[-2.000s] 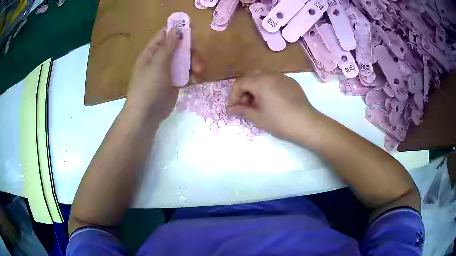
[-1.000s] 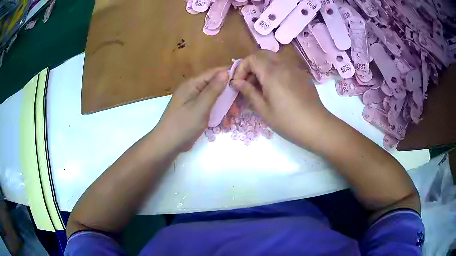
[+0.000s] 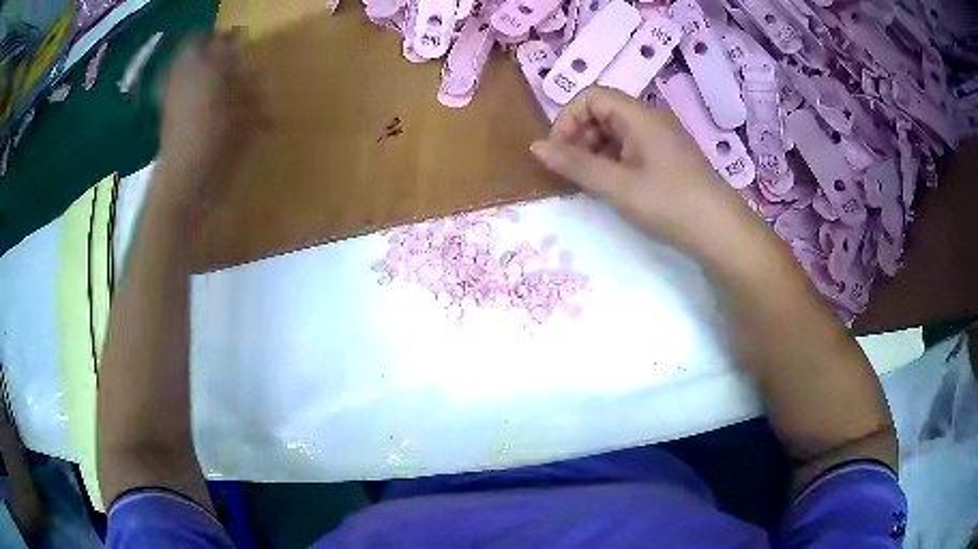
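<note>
My left hand (image 3: 215, 102) is at the upper left, over the left edge of the brown board, strongly blurred; whether it holds anything cannot be told. My right hand (image 3: 622, 150) is over the board's front edge at centre right, fingers curled with thumb and fingertips close together; no tab shows in it. A loose heap of small pink discs (image 3: 483, 268) lies on the white surface between the forearms. The large pile of pink tabs (image 3: 820, 150), with dark round holes and printed marks, fills the upper right.
The brown board (image 3: 322, 161) carries small dark marks. Green covering (image 3: 64, 129) with pink bits lies at upper left. Yellow strips (image 3: 80, 322) with black lines run along the left, partly behind my left forearm. Whitish crumpled plastic (image 3: 933, 429) is at lower right.
My hands were together on a pink tab over the discs and have parted. My left hand has swung to the upper left; my right has moved slightly right. The disc heap is uncovered.
</note>
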